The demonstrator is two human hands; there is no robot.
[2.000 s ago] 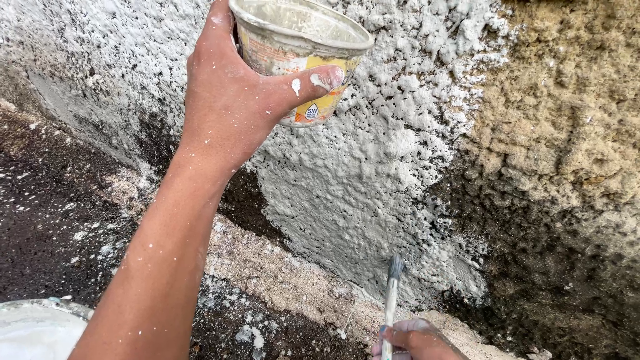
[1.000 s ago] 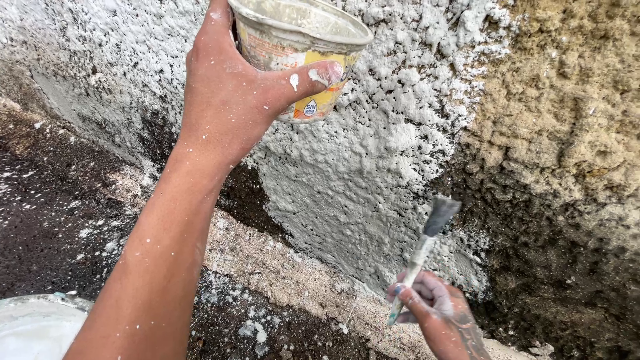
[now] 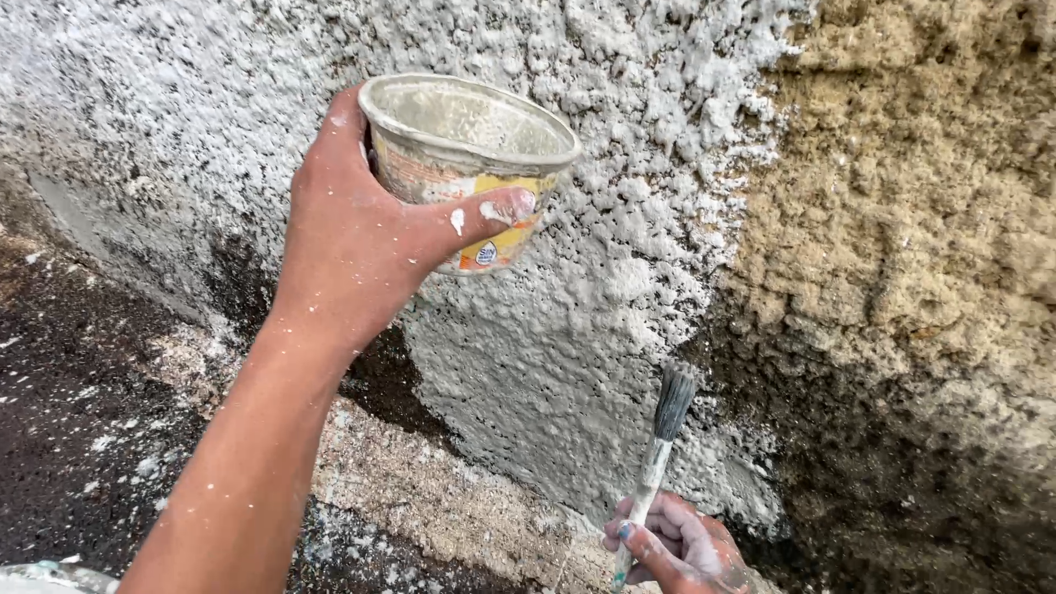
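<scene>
My left hand [image 3: 363,214], spotted with white paint, grips a paint-smeared plastic tub [image 3: 487,165] with a yellow and orange print, thumb across its front. The tub is tilted, and pale residue coats its inside. At the lower right my right hand [image 3: 681,544] holds a paintbrush [image 3: 652,470] by its whitish handle, dark bristles pointing up. Behind both is a rough textured wall [image 3: 536,371], coated white and grey on the left and centre. Its right part [image 3: 907,206] is bare tan, darker towards the bottom. Whether the bristles touch the wall, I cannot tell.
A pale, rough ledge [image 3: 429,487] runs diagonally along the wall's foot. Dark ground [image 3: 74,421] with white splatters lies at the lower left. The rim of a container [image 3: 58,573] with white contents shows in the bottom left corner.
The brush was low against the grey part of the wall two seconds ago, then rose with my right hand and moved right. It now stands more upright. My left hand keeps hold of the tub.
</scene>
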